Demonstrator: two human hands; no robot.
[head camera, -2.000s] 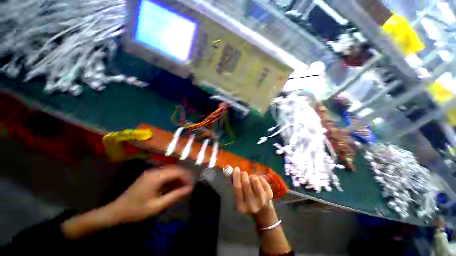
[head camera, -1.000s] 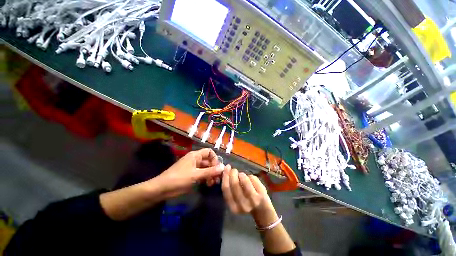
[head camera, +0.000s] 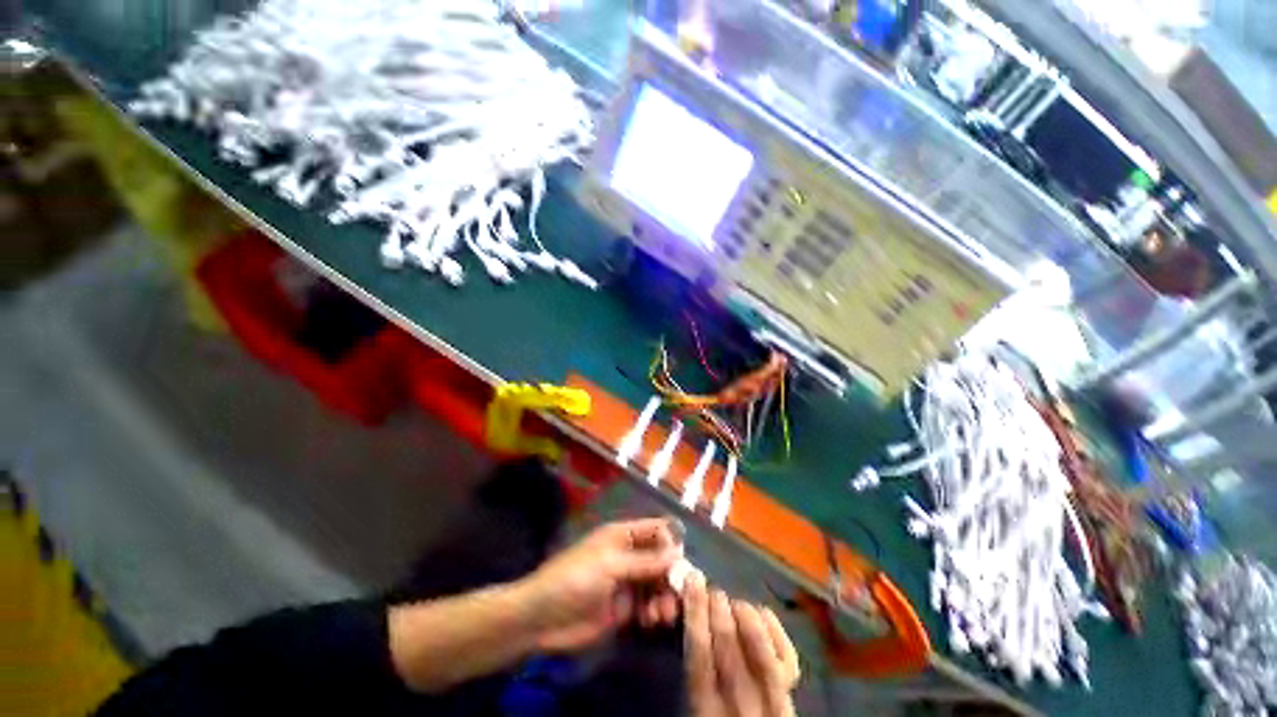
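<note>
My left hand (head camera: 609, 581) and my right hand (head camera: 735, 651) are close together below the orange strip (head camera: 768, 535). Fingers of both hands pinch a small white connector (head camera: 681, 572); most of it is hidden by the fingers and blurred. My right hand is partly cut off by the bottom edge. Four white test leads (head camera: 664, 454) lie in a row across the orange strip, with thin coloured wires (head camera: 742, 392) running from them towards the tester (head camera: 840, 266).
A yellow clamp (head camera: 532, 409) grips the strip's left end, an orange clamp (head camera: 896, 630) its right end. A large white cable pile (head camera: 406, 112) lies left of the tester; a white cable bundle (head camera: 997, 518) lies right. Copper-brown leads (head camera: 1106, 525) and small white parts (head camera: 1239, 630) lie beyond.
The view has swung, so the bench sits lower and further right. Both hands were apart two seconds ago, came together a second ago, and still meet at the white connector.
</note>
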